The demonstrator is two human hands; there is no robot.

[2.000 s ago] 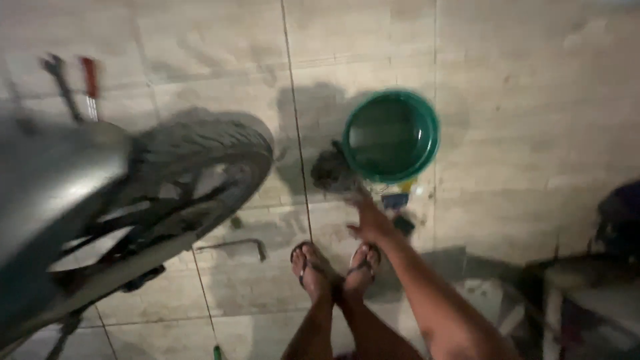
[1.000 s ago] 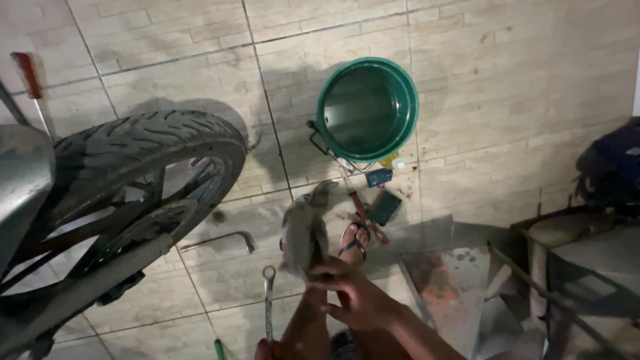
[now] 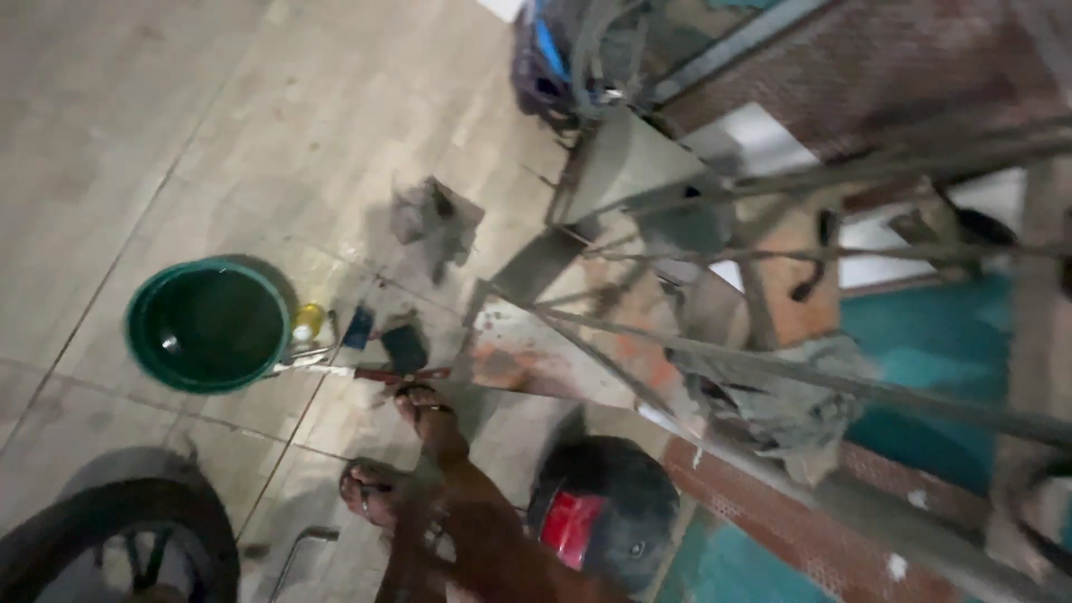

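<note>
Neither my left hand nor my right hand shows in the head view; only my legs and sandaled feet (image 3: 427,409) are seen. A crumpled grey rag (image 3: 437,224) is apart from any hand, over the floor tiles; blur hides whether it lies flat on them. A green plastic basin (image 3: 208,327) holds liquid. Beside it are a small yellow container (image 3: 307,322), a dark blue block (image 3: 358,327) and a darker rectangular pad (image 3: 405,347). A tool with a red handle (image 3: 381,374) lies by my foot. A bent metal wrench (image 3: 300,548) lies lower down.
A motorcycle wheel (image 3: 193,536) is at the lower left. A black and red helmet (image 3: 607,511) sits right of my legs. Metal bars (image 3: 754,368) cross a cluttered rack at the right, with another grey cloth (image 3: 796,398) among them. A dark bag (image 3: 544,71) stands at the top.
The grey rag has left my hand. My hands and the ring-ended wrench, seen a second ago, are out of sight. The view has swung to the right and turned.
</note>
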